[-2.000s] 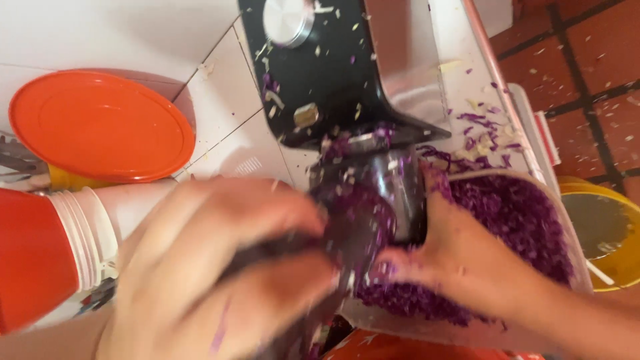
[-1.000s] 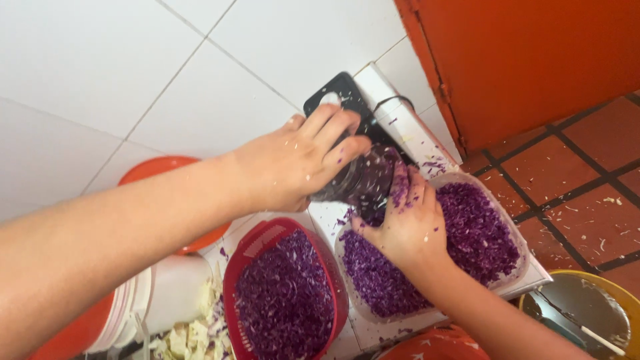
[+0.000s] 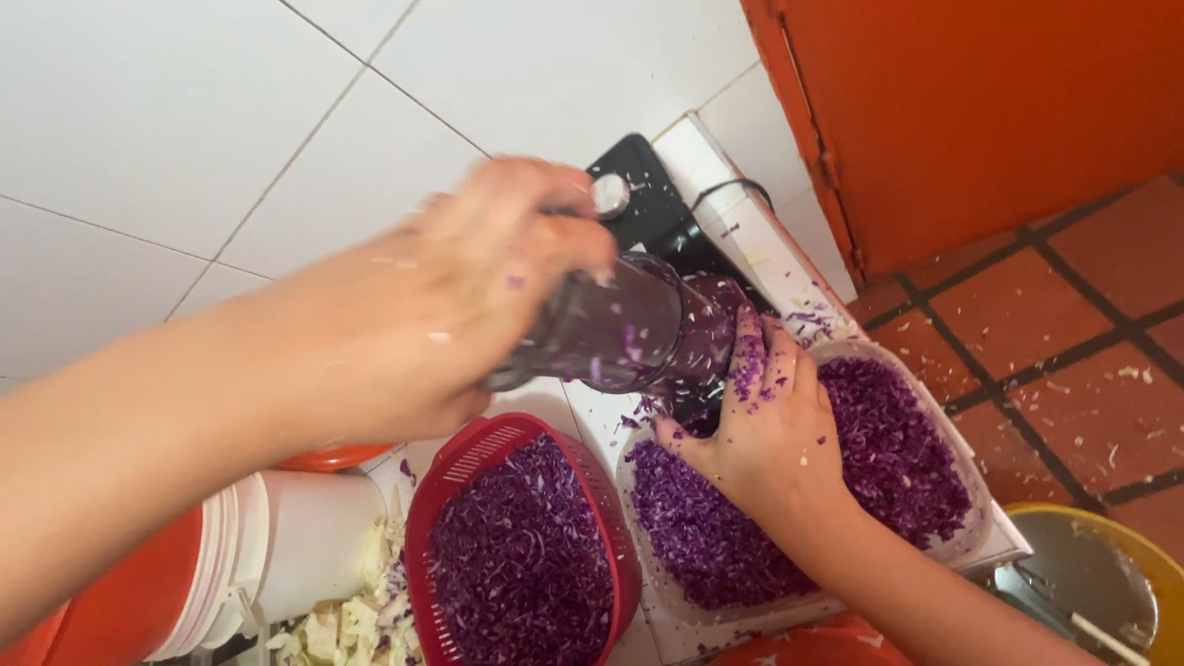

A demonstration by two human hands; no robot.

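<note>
A black food processor (image 3: pixel 647 217) with a silver knob stands against the tiled wall, specked with cabbage bits. My left hand (image 3: pixel 499 277), blurred, grips the far end of its clear feed chute (image 3: pixel 629 319), which points left. With fingers coated in purple shreds, my right hand (image 3: pixel 772 416) holds the chute's base by the machine. Beneath that hand lies a clear plastic tub (image 3: pixel 957 546) full of shredded purple cabbage (image 3: pixel 897 453). A red plastic colander (image 3: pixel 421 536) to its left also holds shredded purple cabbage.
Chopped pale cabbage (image 3: pixel 342 634) lies left of the colander, near a white bucket (image 3: pixel 314 536) and a red container (image 3: pixel 139 592). A yellow-rimmed bucket (image 3: pixel 1161 564) of liquid stands at lower right. An orange door (image 3: pixel 980 111) is upper right. Cabbage scraps dot the tiled floor (image 3: pixel 1082 370).
The view has shifted and widened since the first frame, bringing the colander in. Both hands stay around the processor's chute. Since one second ago, the left hand sits farther from the right, toward the chute's outer end.
</note>
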